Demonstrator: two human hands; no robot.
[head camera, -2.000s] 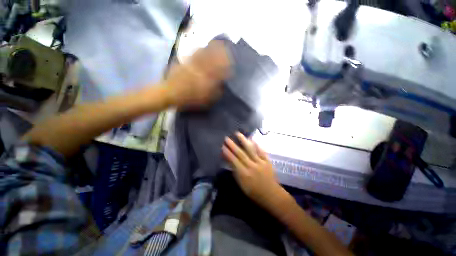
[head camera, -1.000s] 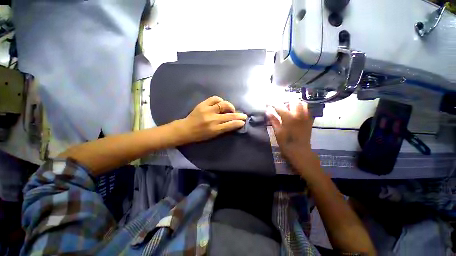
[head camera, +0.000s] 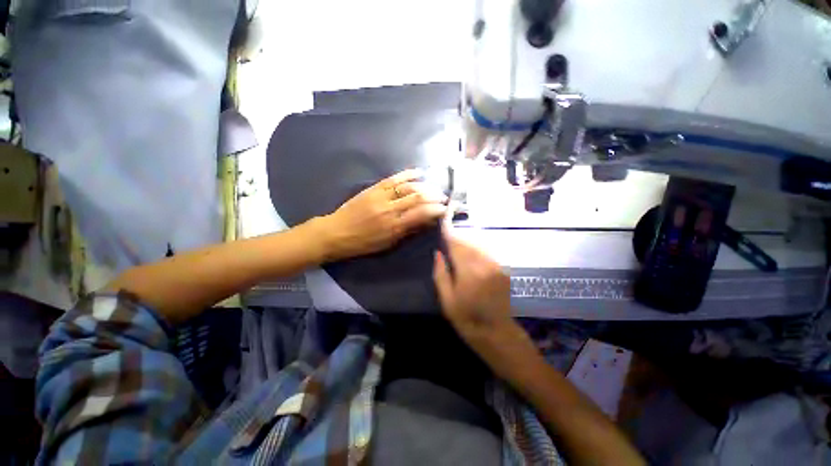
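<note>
A dark grey fabric piece (head camera: 351, 150) with a rounded left edge lies flat left of the sewing machine head (head camera: 629, 82). A pale layer shows under its lower left edge. My left hand (head camera: 387, 217) presses on the piece, fingers together, fingertips at its right edge beside the brightly lit presser foot area. My right hand (head camera: 474, 282) is slightly blurred, with bent fingers pinching the piece's right edge just below my left fingertips. The lamp glare and the fingers hide the needle point.
A light grey panel (head camera: 128, 118) hangs over the board at the left. A black smartphone (head camera: 683, 246) lies at the right, beside a dark strap (head camera: 749, 249). A measuring scale (head camera: 574, 288) runs along the front table edge. Part of a beige-green machine (head camera: 18, 187) shows far left.
The dark grey piece has gone from bunched to flat beside the machine head. My left hand has come down onto it. My right hand has moved from beside the presser area to the piece's lower right edge.
</note>
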